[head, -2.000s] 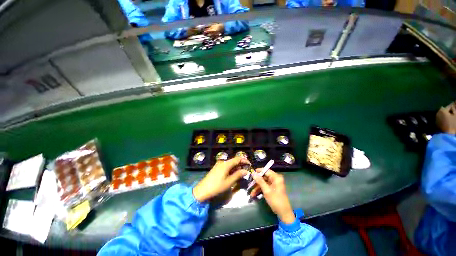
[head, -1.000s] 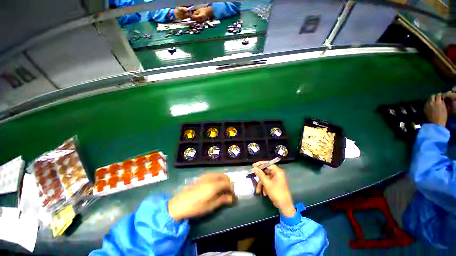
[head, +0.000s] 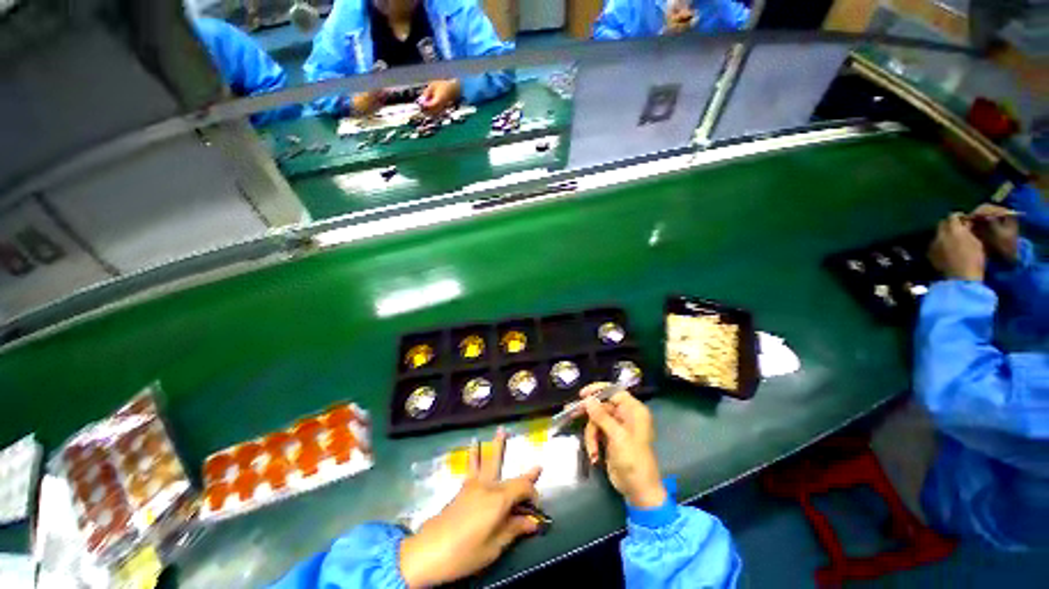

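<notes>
My left hand [head: 474,529] is low in the centre. Two fingers are spread on the whitish release liner sheet [head: 564,458], and a small dark-rimmed round unit [head: 533,517] is held at its thumb side. My right hand [head: 625,443] grips thin pale tweezers [head: 581,405], whose tip is at a yellow adhesive piece [head: 540,430] on the sheet. Another yellow patch shows by my left fingers. The black blister tray [head: 491,375] lies just beyond. Three back-row units have yellow centres, one back pocket is empty, and the other units are silvery.
Left of the sheet lie the orange sticker sheet [head: 288,458], bagged sticker sheets [head: 124,474] and white papers [head: 16,481]. To the right are a black parts box [head: 748,359] with beige pieces [head: 702,351] and a white scrap [head: 778,354]. People in blue sit right and opposite.
The camera view has shifted. My left hand has moved onto the sheet with fingers spread, the unit still held. The tweezers' tip has come down to a yellow piece on the sheet.
</notes>
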